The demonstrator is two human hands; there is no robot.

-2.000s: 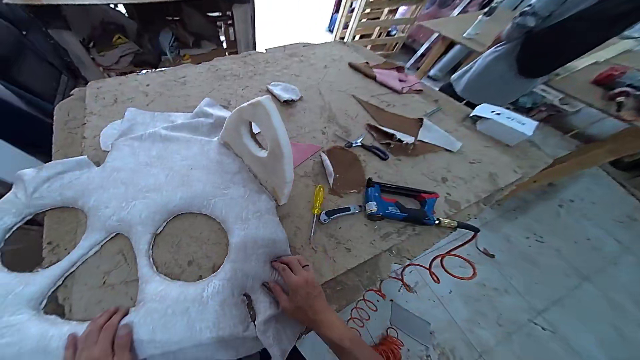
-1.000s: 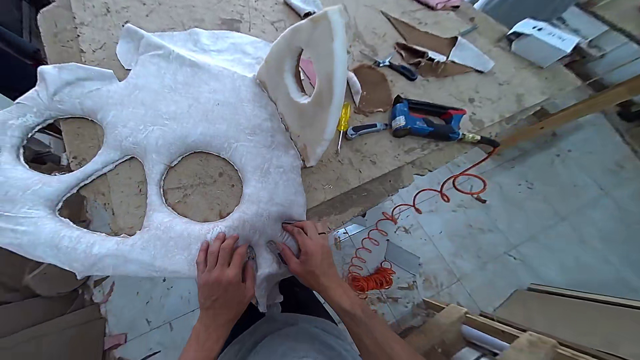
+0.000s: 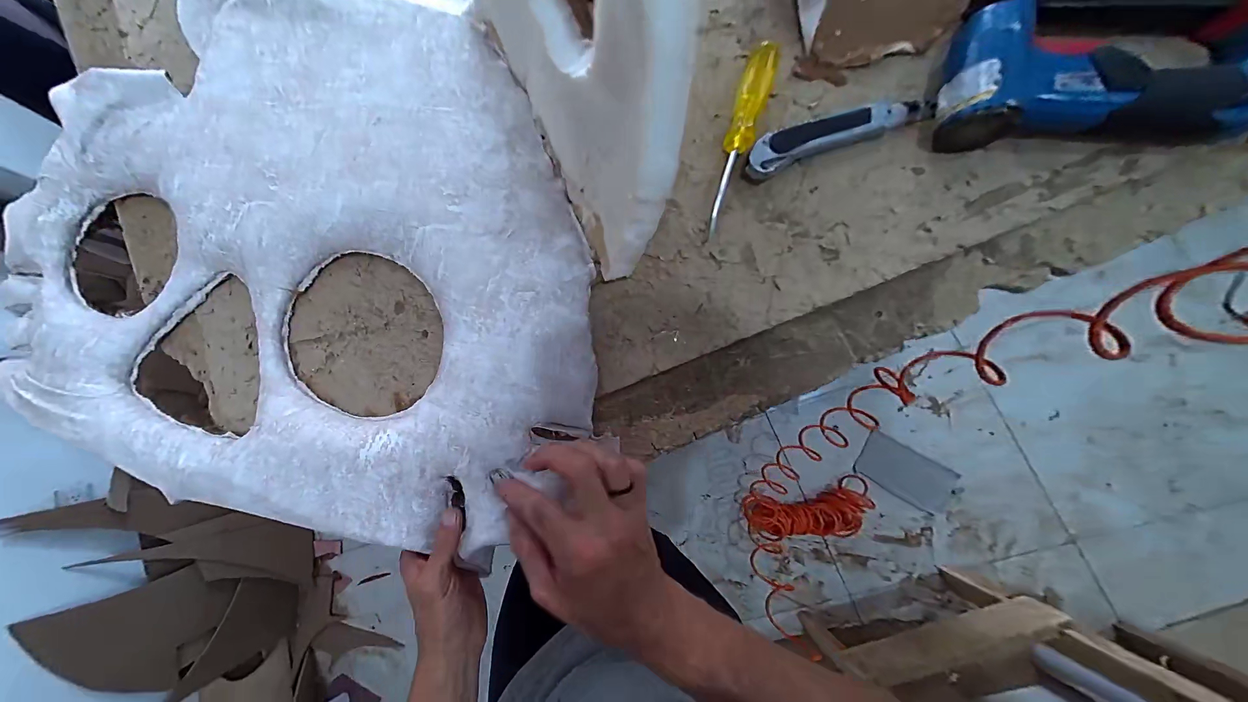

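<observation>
A large white fabric-covered panel (image 3: 487,175) with two round holes, a triangular hole and small slits lies partly over the worktable (image 3: 780,283). My left hand (image 3: 447,575) grips its lower edge, thumb on top beside a dark slit and fingers underneath. To its right, my right hand (image 3: 585,526) holds the fabric at the panel's lower right corner, with fingertips pressed near another slit. A pale foam-like piece with an opening (image 3: 624,117) lies against the panel's upper right edge. Right of it are a screwdriver with a yellow handle (image 3: 751,97), a utility knife (image 3: 819,139) and a blue pneumatic stapler (image 3: 1033,88).
A coiled orange air hose (image 3: 809,512) runs over the tiled floor right of the table. Brown sheet offcuts (image 3: 127,624) lie low on the left. A wooden frame (image 3: 955,639) stands at the lower right. A brown scrap (image 3: 877,29) is at the top.
My left hand has moved from on top of the panel to its lower edge, with fingers now underneath. The view has moved closer to the panel.
</observation>
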